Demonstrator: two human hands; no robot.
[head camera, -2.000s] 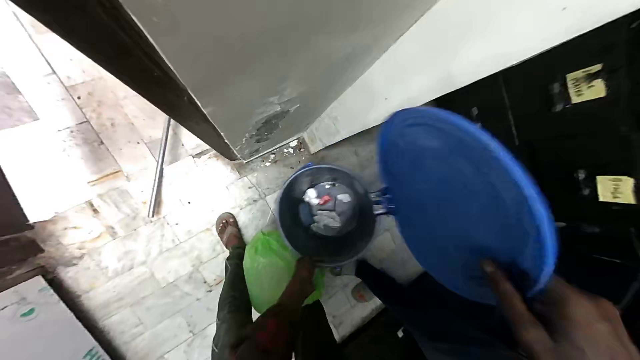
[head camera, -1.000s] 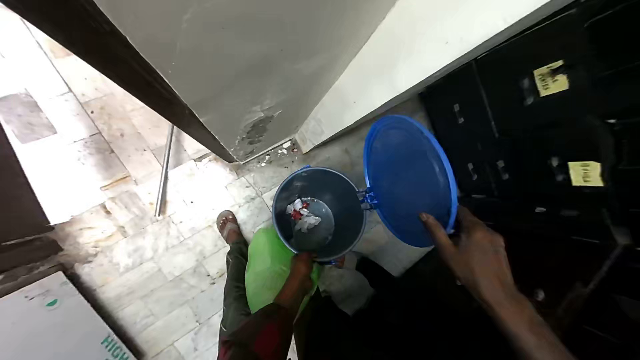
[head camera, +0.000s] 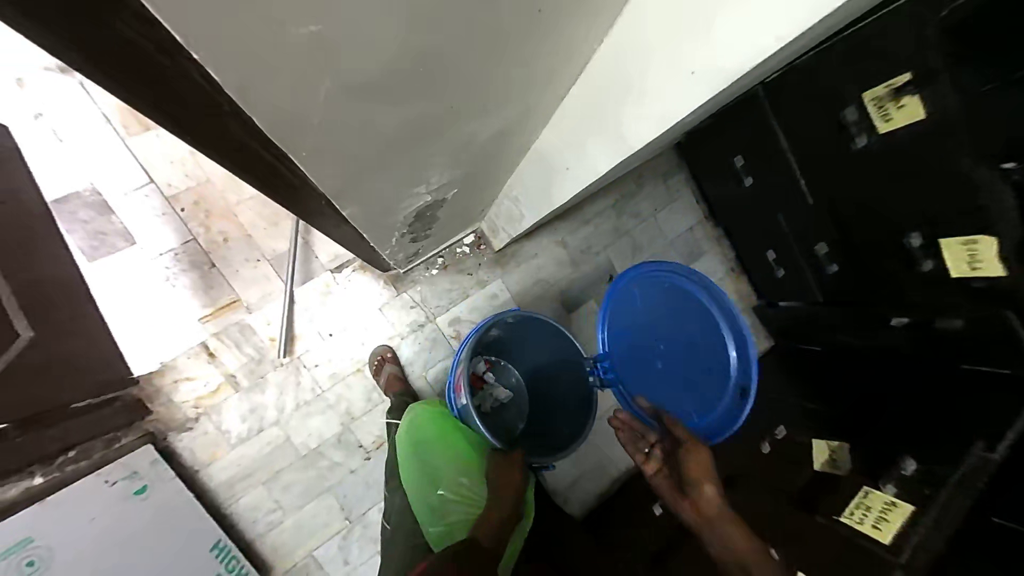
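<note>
A blue plastic bin (head camera: 560, 384) with paper scraps (head camera: 490, 386) at its bottom tilts near my legs, its mouth facing up. Its round blue lid (head camera: 678, 352) hangs open on a hinge at the right. My left hand (head camera: 508, 472) grips the bin's near rim, the fingertips hidden. My right hand (head camera: 664, 456) is at the lid's lower edge, palm partly turned up and fingers spread; a finger lies at the edge. A green plastic bag (head camera: 444, 480) hangs beside the bin, next to my left forearm.
Black drawers (head camera: 848, 208) with yellow paper notes line the right. A grey wall corner (head camera: 400, 120) stands ahead, with flaked paint (head camera: 464, 246) at its foot. A metal rod (head camera: 290, 288) lies on the tiles, and a white box (head camera: 112, 520) is at lower left.
The lid swings lower and away from the view over the earlier frames. My right hand has turned from gripping the lid's edge to a more open, palm-up pose.
</note>
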